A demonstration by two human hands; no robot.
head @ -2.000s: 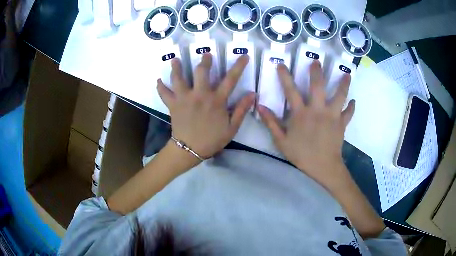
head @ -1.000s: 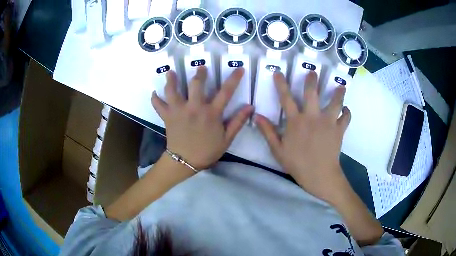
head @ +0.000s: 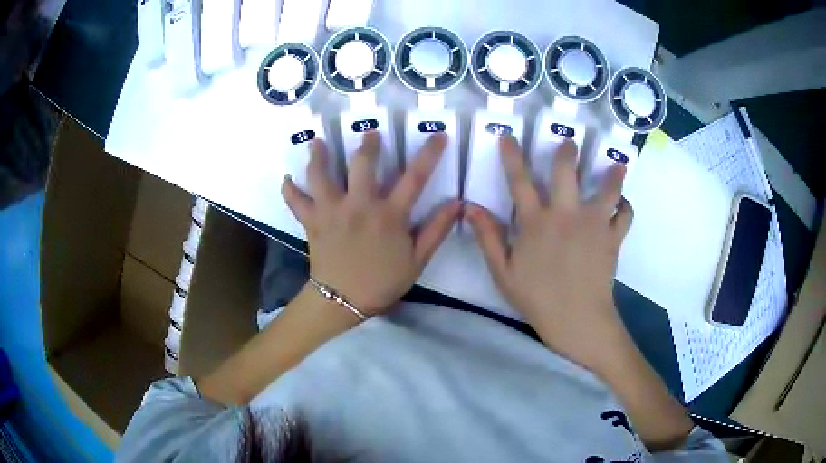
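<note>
Several white handheld fans lie side by side in a row on a white sheet (head: pixel 670 226), round grilled heads (head: pixel 431 60) away from me. Each handle has a small dark oval display (head: pixel 431 127) with lit marks. My left hand (head: pixel 362 222) lies palm down with fingers spread, fingertips on the handles of the three left fans, just below the displays. My right hand (head: pixel 561 231) lies the same way on the three right fans. The thumbs nearly meet between the middle handles. Neither hand grips anything. The lower handles are partly hidden under the hands.
More white handles (head: pixel 217 41) lie at the upper left. An open carton (head: pixel 81 271) with a row of packed fans (head: pixel 181 289) stands at the lower left. A smartphone (head: pixel 740 260) lies on printed sheets (head: pixel 693 348) at the right. Brown cardboard (head: pixel 770 389) is at the right edge.
The fans and hands sit slightly lower in the picture than two seconds ago. The marks on the displays have changed. The hands keep about the same place on the fans.
</note>
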